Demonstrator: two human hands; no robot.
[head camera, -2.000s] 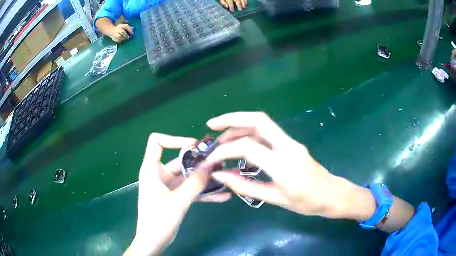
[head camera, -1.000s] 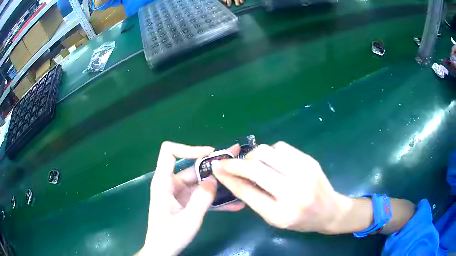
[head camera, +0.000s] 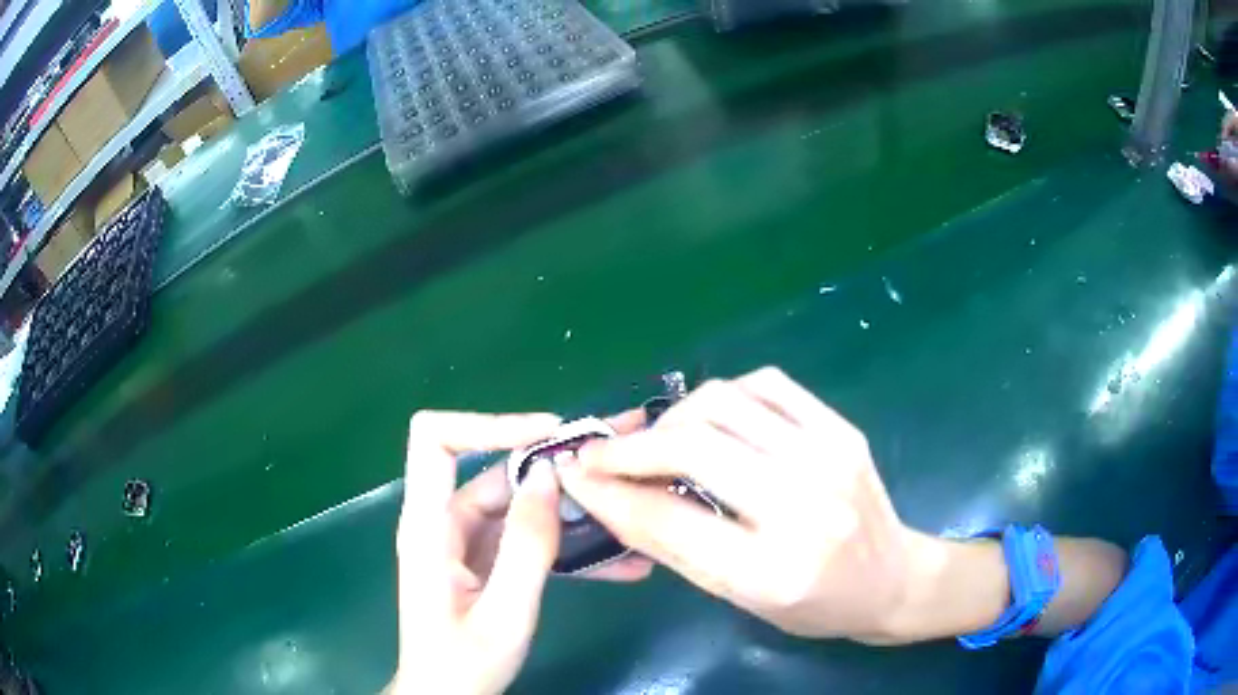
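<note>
A smartwatch case (head camera: 592, 543) with a pale rim and dark inside is held in front of me, above the green surface. My left hand (head camera: 475, 536) grips it from the left, with the thumb on its open side. My right hand (head camera: 781, 509) has its thumb and fingertips pressed at the case opening and covers much of it. Another dark unit (head camera: 663, 405) with a small bright part shows just behind my right fingers; the hand hides most of it.
A clear tray (head camera: 502, 82) lies across the line, a black tray (head camera: 84, 306) at far left. Small units lie on the green belt (head camera: 760, 204) at lower left and one unit (head camera: 1005, 132) at upper right, near a metal post (head camera: 1161, 88). A plastic bag (head camera: 268, 166) lies at upper left.
The case has tilted in my left hand, and both thumbs have come together at its opening. Loose units on the belt have shifted slightly left. The person's arm behind the clear tray has drawn back.
</note>
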